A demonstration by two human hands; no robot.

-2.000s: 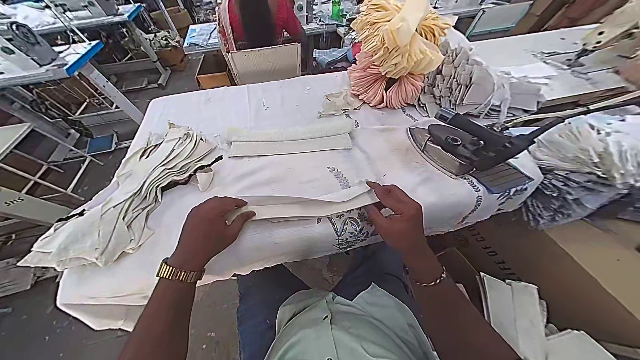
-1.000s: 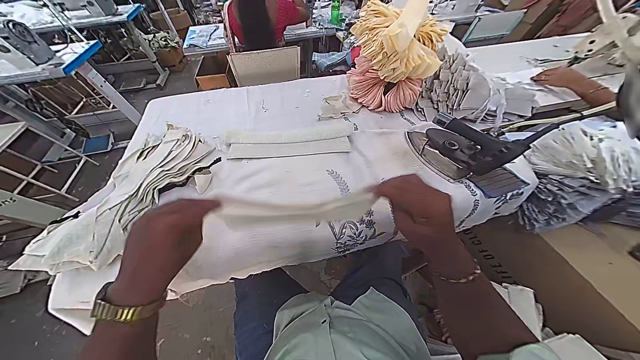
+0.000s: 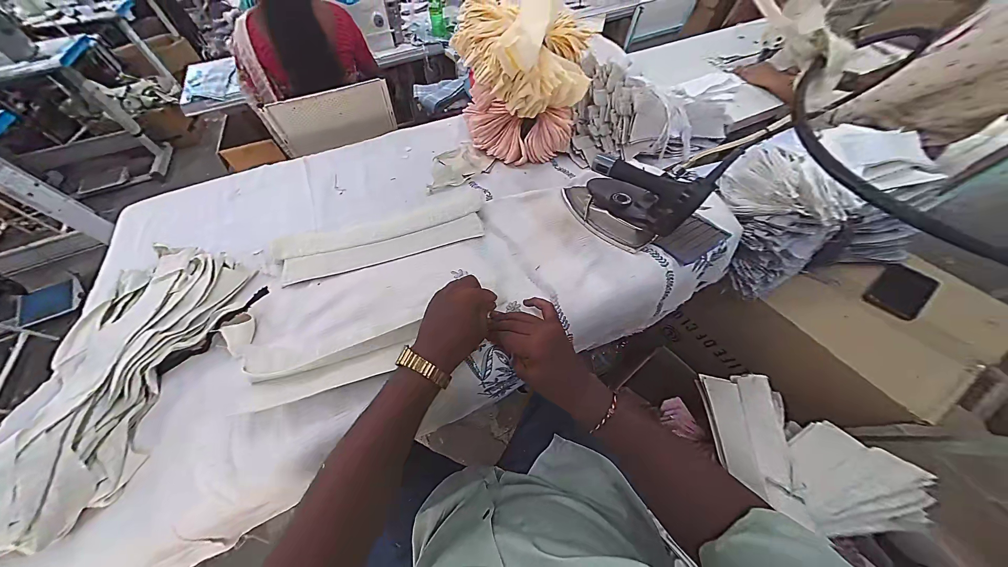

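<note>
My left hand [image 3: 461, 319], with a gold watch on the wrist, is closed on the right end of a pale fabric strip [image 3: 331, 362] that lies leftward over the cloth-covered table. Against it, my right hand [image 3: 535, 342] pinches at the same end, fingertips touching the left hand; the held edge is mostly hidden. Beyond them lie two flat pale strips [image 3: 386, 248], one partly over the other. An electric iron [image 3: 630, 205] rests tilted at the table's right part. To the left spreads a pile of loose pale fabric pieces [image 3: 150, 354].
Yellow and pink fabric bundles [image 3: 520, 79] stand at the far edge, with grey-white bundles [image 3: 630, 110] beside them. The iron's cable [image 3: 866, 197] arcs at right. A cardboard box [image 3: 850, 339] bears a phone [image 3: 902, 290]. Beyond the table sits a person [image 3: 307, 47]; another person's hand [image 3: 768, 79] is at upper right.
My hands were apart, holding the strip stretched between them; now they are together at its right end, and the strip lies down on the table. The view has shifted.
</note>
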